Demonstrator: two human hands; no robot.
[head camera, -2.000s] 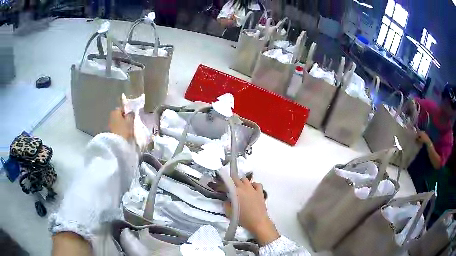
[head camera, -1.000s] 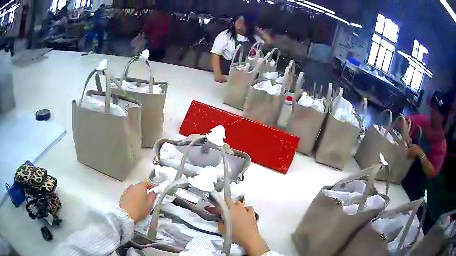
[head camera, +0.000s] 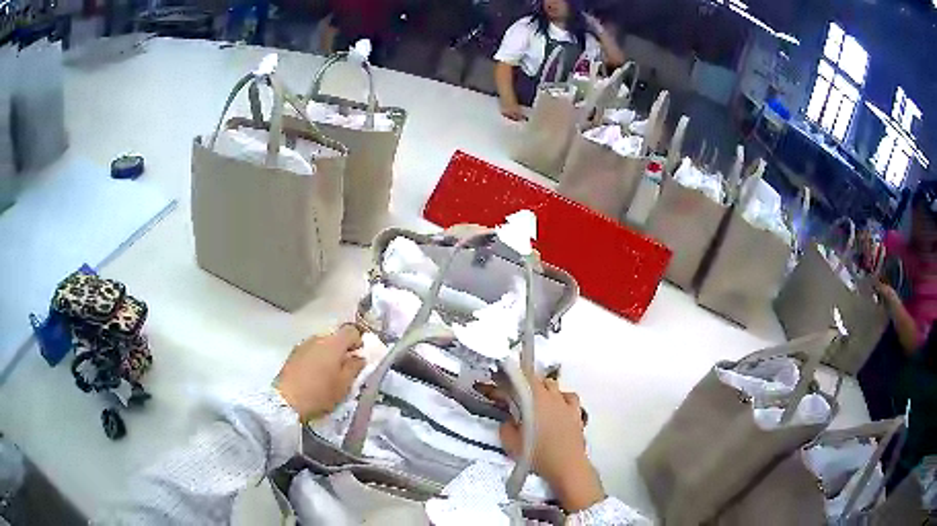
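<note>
A taupe tote bag stands open in front of me, with white tissue in its opening and a white wrap on its handles. More taupe bag tops show at the bottom edge. My left hand is at the left rim of the bag, fingers bent against pale tissue or the edge; its exact grip is unclear. My right hand is at the right side of the opening, behind a handle loop, with its fingers closed on the bag's edge. Its fingertips are partly hidden.
Two upright totes stand at left. A red box lies mid-table. More totes stand at back right and near right. Leopard-print bags and a dark roll lie left. Persons stand at the back and right.
My left hand has come down from the white tissue near the left totes to the bag's rim. My right hand stays at the bag's right side. The camera view has shifted.
</note>
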